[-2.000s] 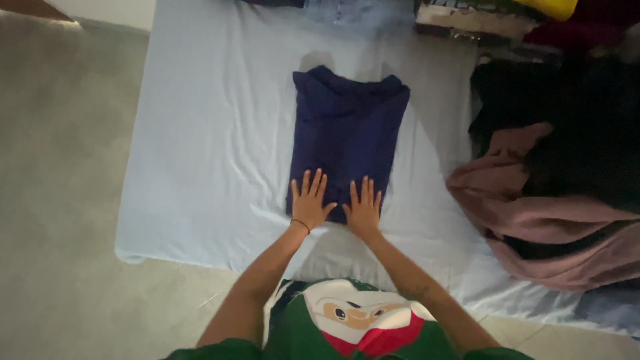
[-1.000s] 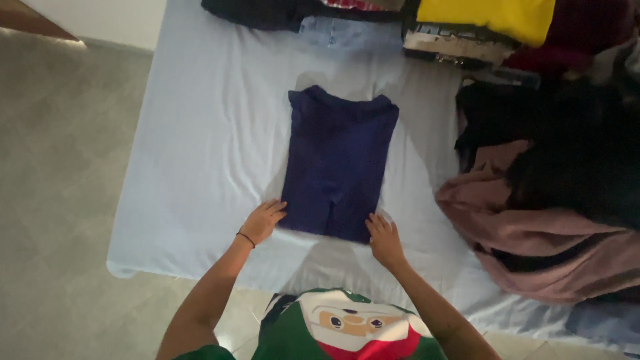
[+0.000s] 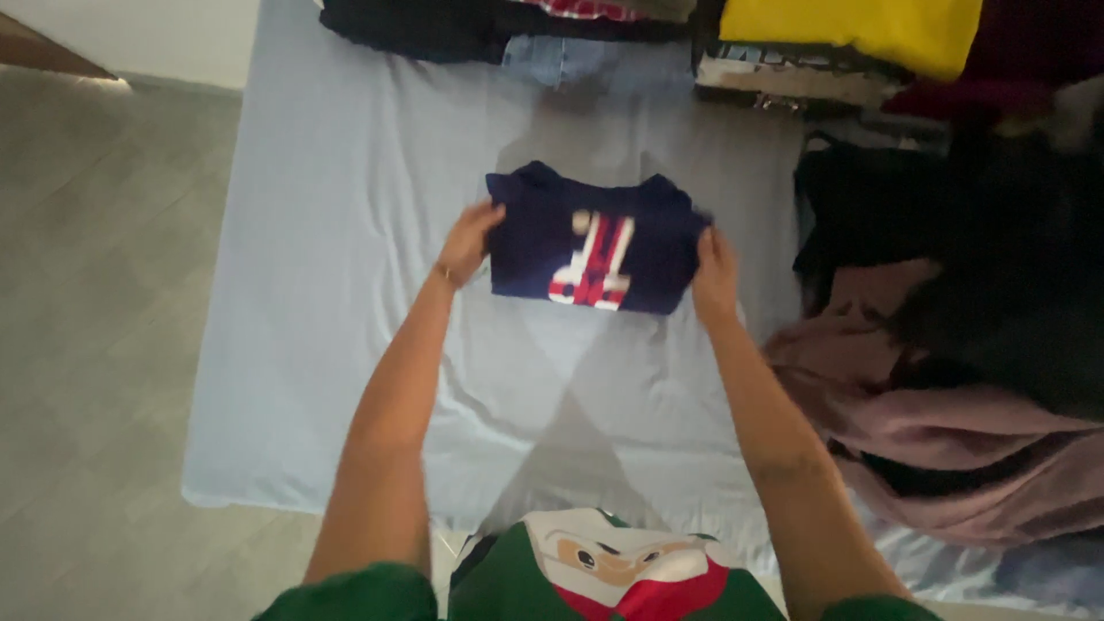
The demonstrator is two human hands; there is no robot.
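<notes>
A navy blue shirt [image 3: 535,250], folded into a short, wide shape, shows a red and white print on its upper side. My left hand [image 3: 472,240] grips its left edge near the top corner, the thumb hidden or blurred against the cloth. On the opposite side, my right hand [image 3: 716,267] holds the right edge. Below and around the shirt lies a light blue bed sheet [image 3: 310,345]; whether the shirt is fully lifted off it I cannot tell.
Folded dark clothes [image 3: 414,30], blue denim [image 3: 552,60] and a yellow garment [image 3: 854,30] lie along the far side. At right is a heap of black clothing [image 3: 906,198] and a dusty pink garment [image 3: 983,431]. The bed's left edge borders a tiled floor [image 3: 103,302].
The shirt was a long, plain navy rectangle; it is now folded shorter with its print showing. Both hands have moved from its near end up to its sides and now hold it.
</notes>
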